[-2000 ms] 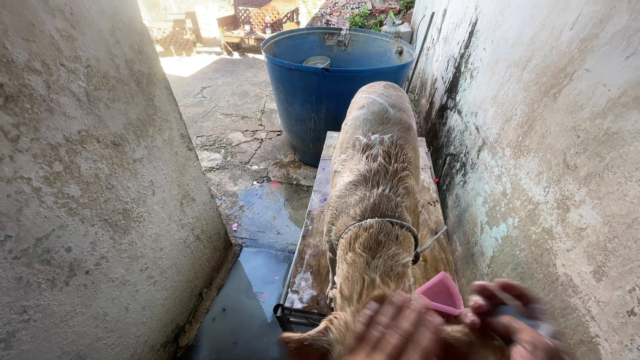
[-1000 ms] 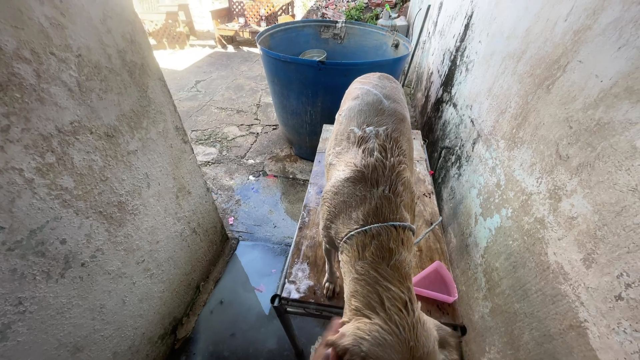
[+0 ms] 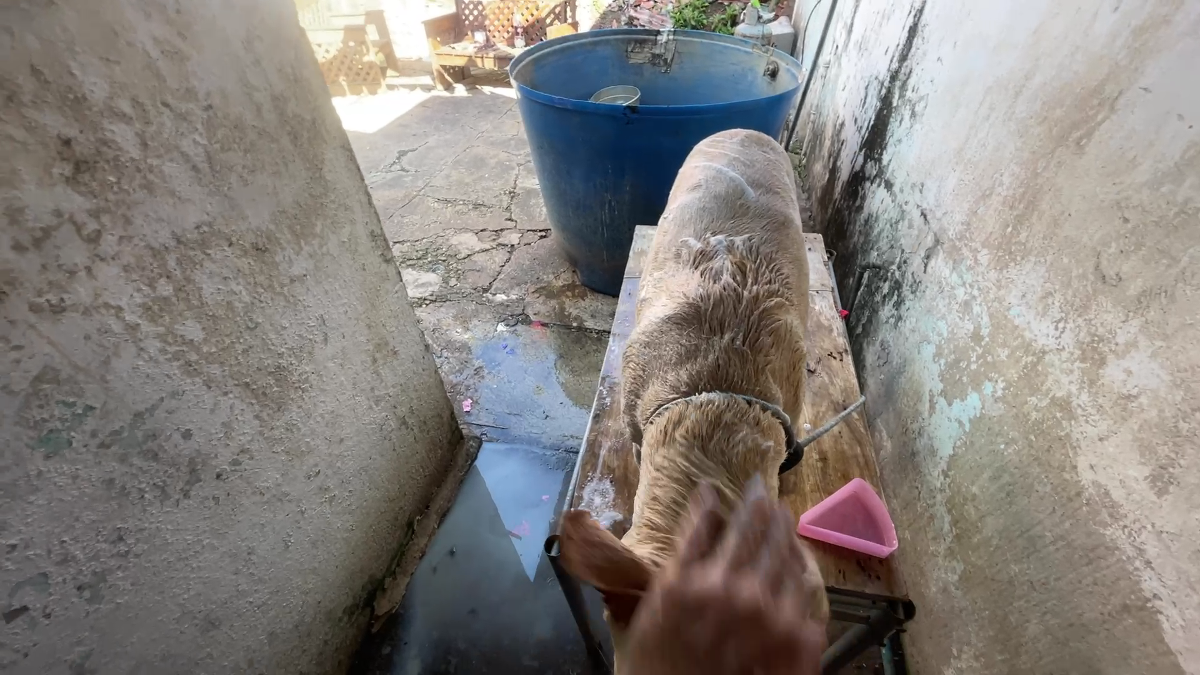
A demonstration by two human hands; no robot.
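A wet, tan dog (image 3: 736,281), its coat clumped with some white foam on the back, stands on a wooden-topped table (image 3: 834,412), facing me. A cord (image 3: 764,405) goes around its neck, with one end reaching right. One brown ear (image 3: 600,553) shows at the lower left. What looks like my left hand (image 3: 731,581), blurred by motion, is over the dog's head and neck with fingers extended, holding nothing visible. It covers much of the head. To its right, a pink triangular plastic container (image 3: 851,518) lies on the tabletop. My right hand is out of view.
A large blue tub (image 3: 600,178) with a round metal vessel (image 3: 616,96) in it stands behind the dog. Rough walls (image 3: 1031,328) close in on both sides. Water pools on the cracked floor (image 3: 469,544) left of the table. Wooden furniture (image 3: 478,42) stands farther back.
Two seconds ago both hands were in view near the dog's head, the right one beside the pink container. Now one hand shows, over the head and neck, up and right from a second ago.
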